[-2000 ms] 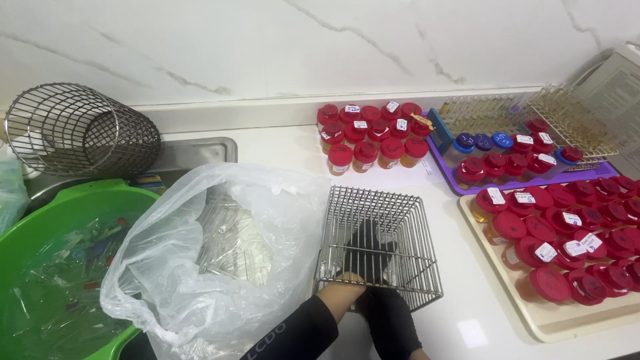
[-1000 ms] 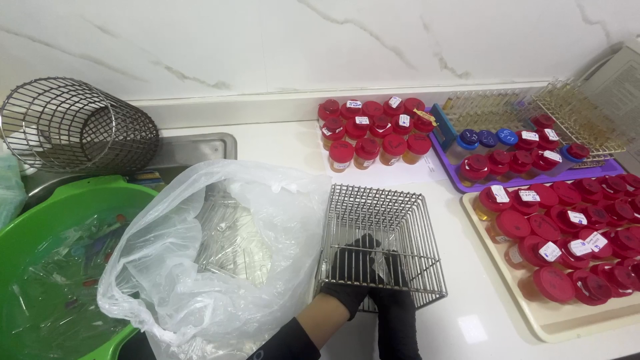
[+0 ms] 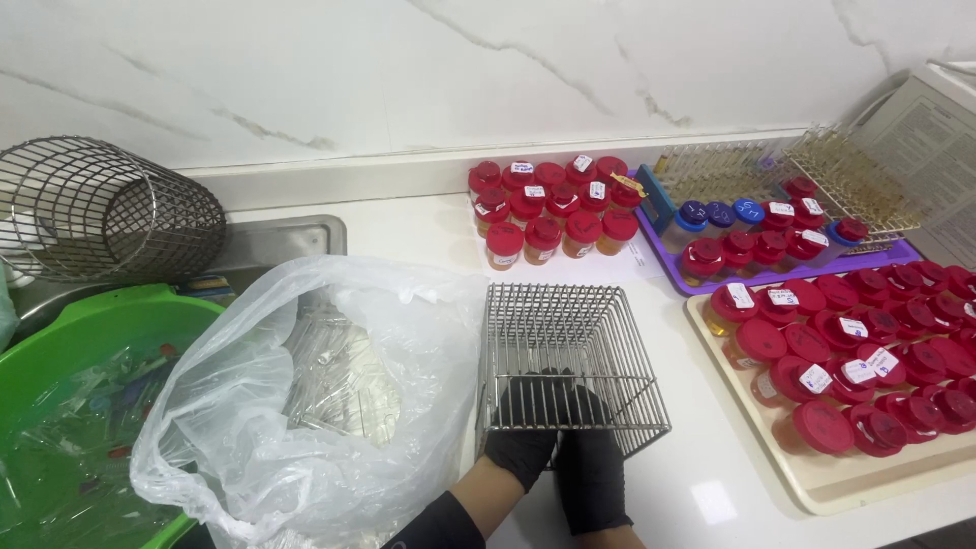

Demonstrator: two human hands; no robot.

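A rectangular metal wire basket (image 3: 568, 328) lies on the white counter with its opening toward me. My left hand (image 3: 526, 427) and my right hand (image 3: 591, 442), both in black gloves, reach into it side by side. The basket's bars cover their fingers, so I cannot tell what either one holds. To the left of the basket stands a translucent white plastic bag (image 3: 229, 427), opened wide, with many thin glass tubes (image 3: 343, 381) lying inside it.
A green basin (image 3: 84, 328) with water and tubes is at left, below a round wire basket (image 3: 160, 213) by the steel sink (image 3: 297, 232). Red-lidded sample cups (image 3: 583, 229) stand behind; more fill a purple tray (image 3: 671, 267) and a cream tray (image 3: 785, 465). Tube racks (image 3: 854, 221) stand at back right.
Both hands stay in the wire basket but have shifted inside it. A pale item seen at the fingers one second ago does not show now.
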